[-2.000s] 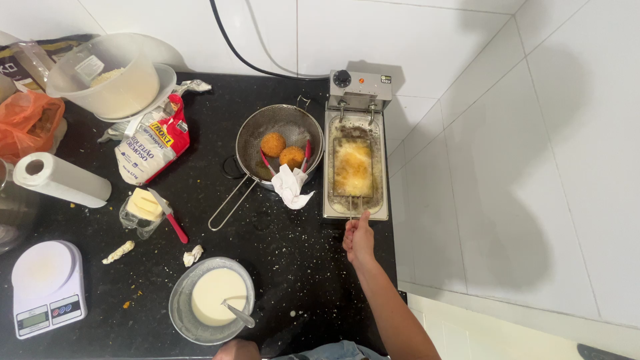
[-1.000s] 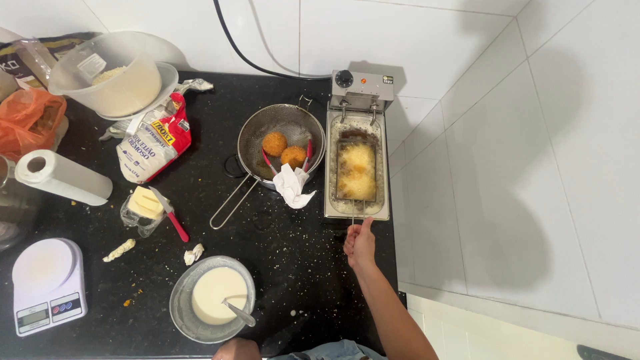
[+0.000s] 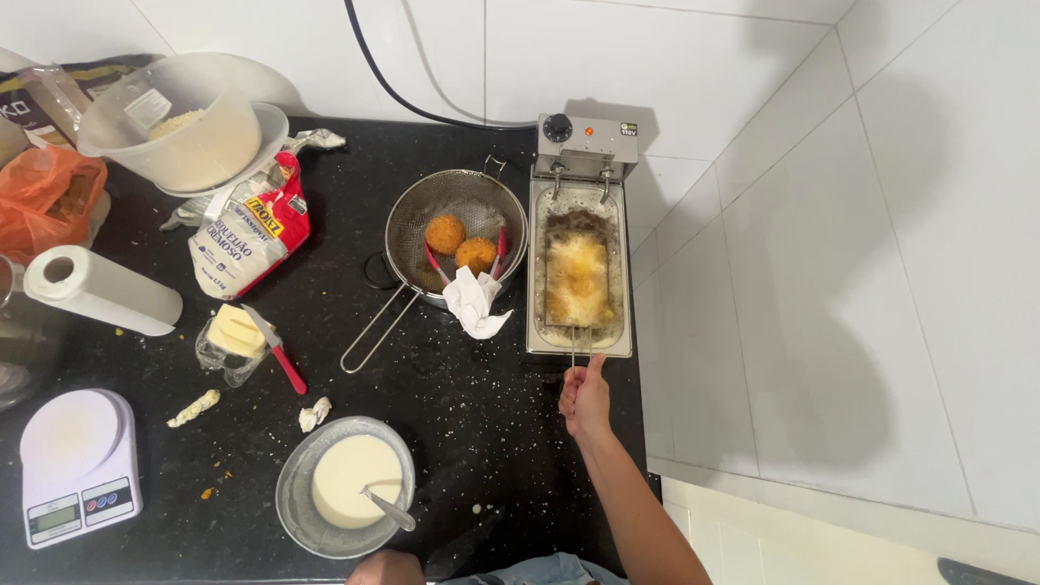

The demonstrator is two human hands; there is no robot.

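My right hand [image 3: 585,394] grips the wire handle of a fryer basket [image 3: 578,280], which sits in the bubbling oil of a steel electric fryer [image 3: 628,268]. Foam hides most of what is in the basket. Left of the fryer, a wire-mesh strainer [image 3: 406,219] rests over a pot and holds two browned breaded balls [image 3: 444,235], red-tipped tongs [image 3: 501,242] and crumpled white paper [image 3: 475,302] at its edge. At the bottom edge, my left hand [image 3: 386,569] is only partly visible, just below a metal bowl [image 3: 291,496] of pale liquid with a spoon [image 3: 390,510]; its fingers are hidden.
To the left are a kitchen scale [image 3: 77,455], a paper towel roll [image 3: 114,292], butter [image 3: 237,329], a red-handled knife [image 3: 284,361], a requeijão bag [image 3: 252,236], a plastic tub [image 3: 219,138] and an orange bag [image 3: 49,191]. A tiled wall [image 3: 812,284] rises right of the fryer; a power cable [image 3: 390,81] runs behind.
The basket and my right hand shift slightly down in the view, then back up. Oil foam covers the basket's contents differently. The fryer's orange light shows now.
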